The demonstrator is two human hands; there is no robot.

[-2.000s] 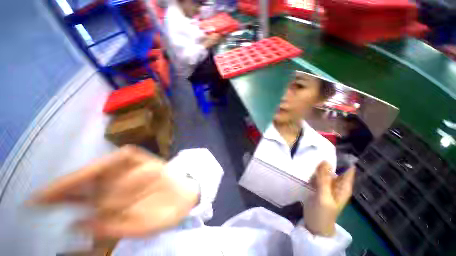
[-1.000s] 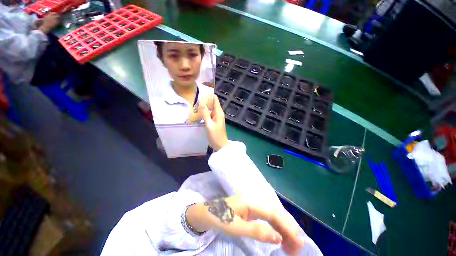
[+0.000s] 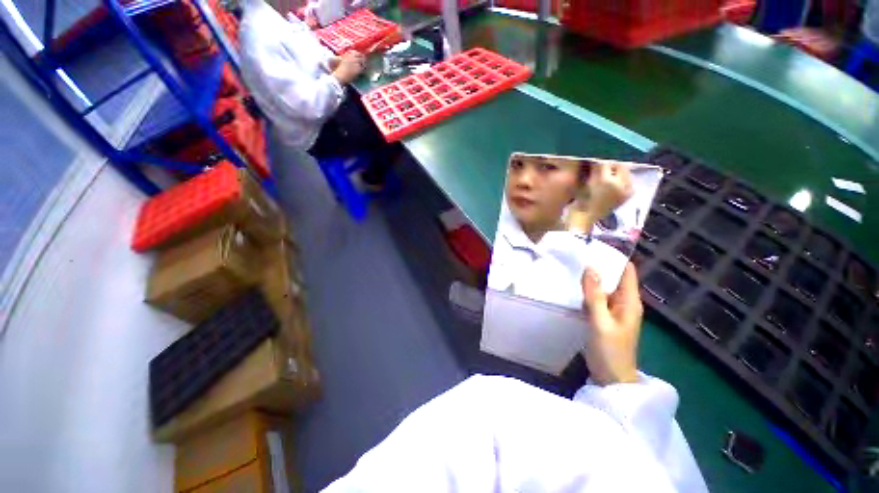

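My right hand (image 3: 617, 332) grips the lower right edge of a flat rectangular mirror (image 3: 535, 330) with a pale lower strip. The mirror is held up at mid-frame and overlaps the left edge of a black foam tray (image 3: 737, 270) behind it. It reflects a person in white with a raised hand beside the head. My left hand is not directly in view. A small dark square watch body (image 3: 743, 450) lies on the green bench, below the tray.
A blue stick (image 3: 805, 457) lies along the tray's near edge. A red tray (image 3: 448, 91) sits farther up the bench, near a person in white (image 3: 289, 77). Cartons (image 3: 217, 376) and a blue rack (image 3: 145, 91) stand at the left. Two white slips (image 3: 845, 197) lie on the belt.
The view has swung left, bringing cartons and rack back in. The mirror is still in my right hand. My left hand, visible above my lap before, has left the direct view.
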